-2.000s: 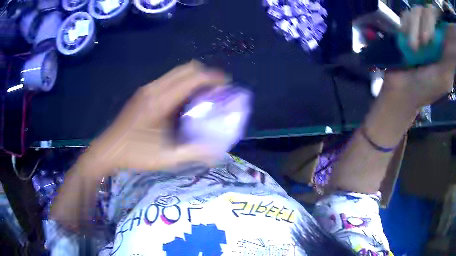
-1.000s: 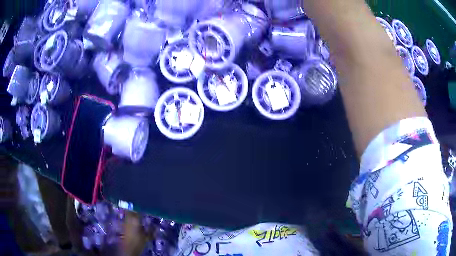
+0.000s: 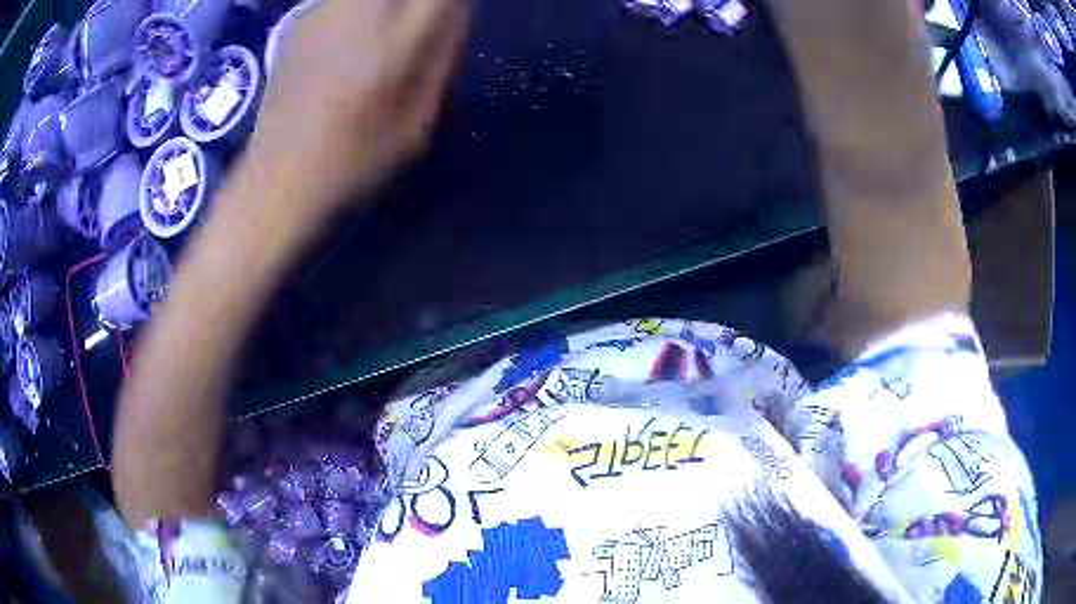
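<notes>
My left hand is blurred at the top of the view, left of centre, with its fingers cut off or hidden; what it holds cannot be told. My right forearm reaches up out of the picture, so my right hand is not in view. Round white housings with spoked ends crowd the bench's left side, some partly behind my left arm. Small screws lie scattered on the black surface between my arms.
A red-edged phone lies at the left beside a housing. Small white parts show at the top edge. A blue object is at the far right. Below the green bench edge are heaped loose parts and a cardboard box.
My left arm and hand have come into view over the bench. The view has turned, so the housings sit further left and the screws are near the top. My right forearm still reaches out of the top.
</notes>
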